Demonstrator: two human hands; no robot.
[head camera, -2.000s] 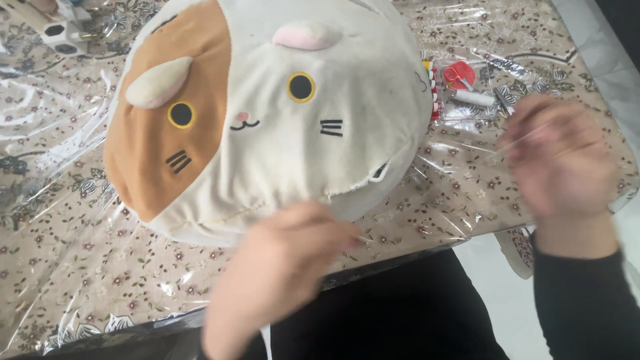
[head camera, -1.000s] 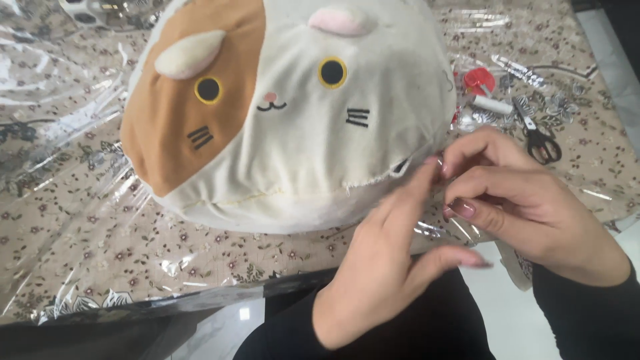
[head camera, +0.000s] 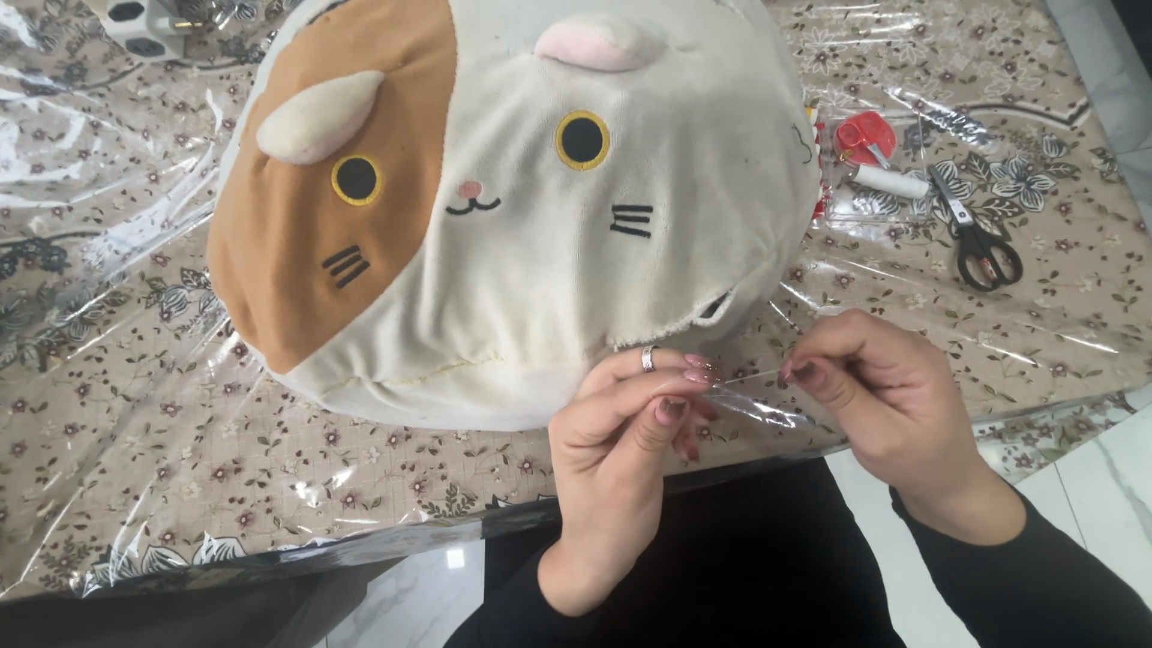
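A large plush cat cushion (head camera: 522, 243), white with an orange patch, lies face up on the table. Along its lower right edge runs a seam with an open gap (head camera: 715, 308) at one end. Just below that seam, my left hand (head camera: 621, 450) pinches a thin white thread (head camera: 751, 376) at its fingertips. My right hand (head camera: 886, 409) pinches the thread's other visible part between thumb and index finger, so a short length spans the two hands. Whether a needle is among the fingers, I cannot tell.
Black-handled scissors (head camera: 976, 234) lie at the right, beside a white thread spool (head camera: 889, 181) and a red round plastic item (head camera: 865, 138). A white power adapter (head camera: 148, 29) is at the top left. Clear plastic covers the floral tablecloth (head camera: 360, 477); the table's edge runs below my hands.
The right hand moved from the far right toward the left hand, and both came together by the cushion's lower right edge. They are now slightly apart with thread between them.
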